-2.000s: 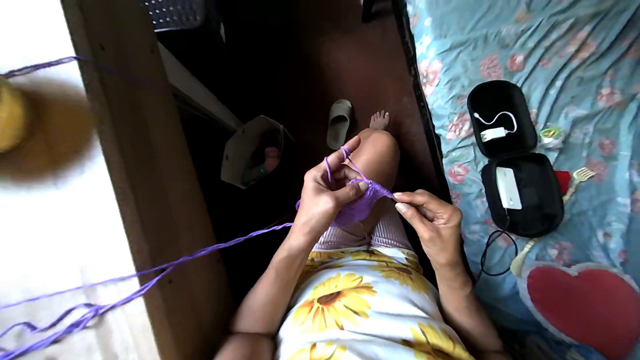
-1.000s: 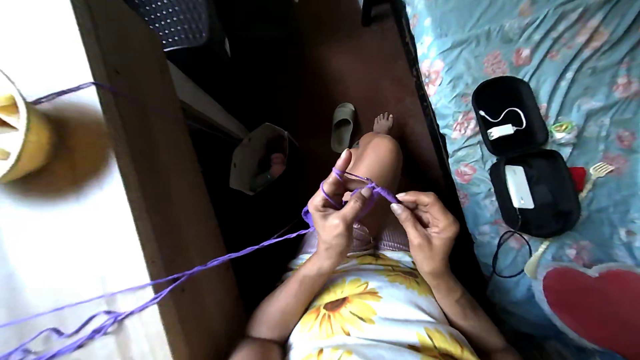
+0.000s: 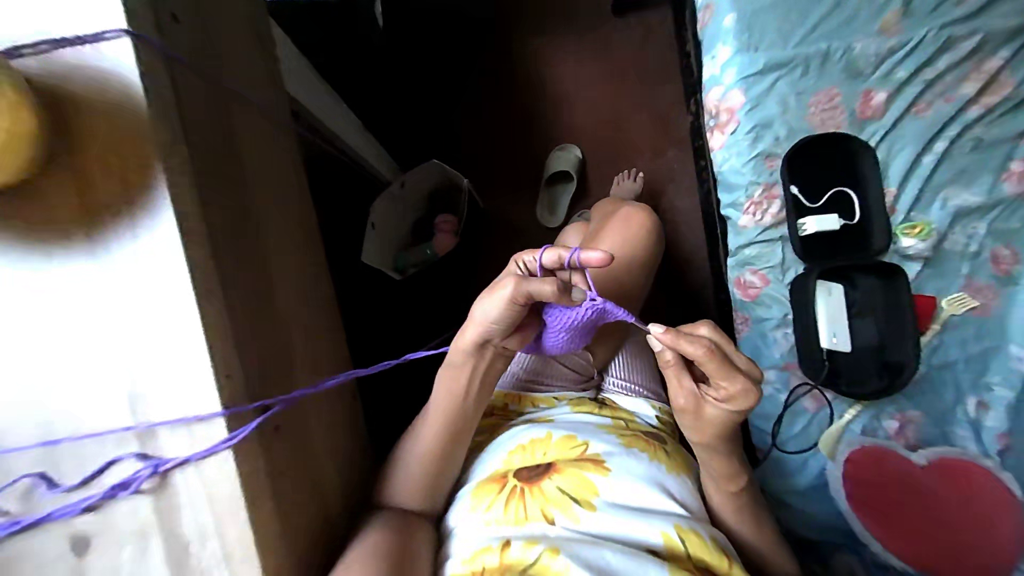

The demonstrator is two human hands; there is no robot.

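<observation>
A piece of purple crochet work (image 3: 570, 326) hangs above my lap, pinched between the thumb and fingers of my left hand (image 3: 512, 300). Purple yarn loops around the raised index finger of that hand. My right hand (image 3: 708, 376) grips a thin crochet hook (image 3: 641, 325) between thumb and fingertips; its tip is hidden at the right edge of the work. From my left wrist, strands of purple yarn (image 3: 320, 386) run left across the table edge.
The pale tabletop (image 3: 88, 320) at left holds a yellow container (image 3: 18, 124). On the floral bed at right lie an unzipped black case (image 3: 896, 328) with a white device, a back scratcher (image 3: 952, 308) and a red heart pillow (image 3: 928, 504). A slipper (image 3: 558, 186) and an open bin (image 3: 416, 220) stand below.
My left index finger now points to the right instead of upward as one second ago. More of the purple work shows between my hands, and my right hand is a little farther from the left.
</observation>
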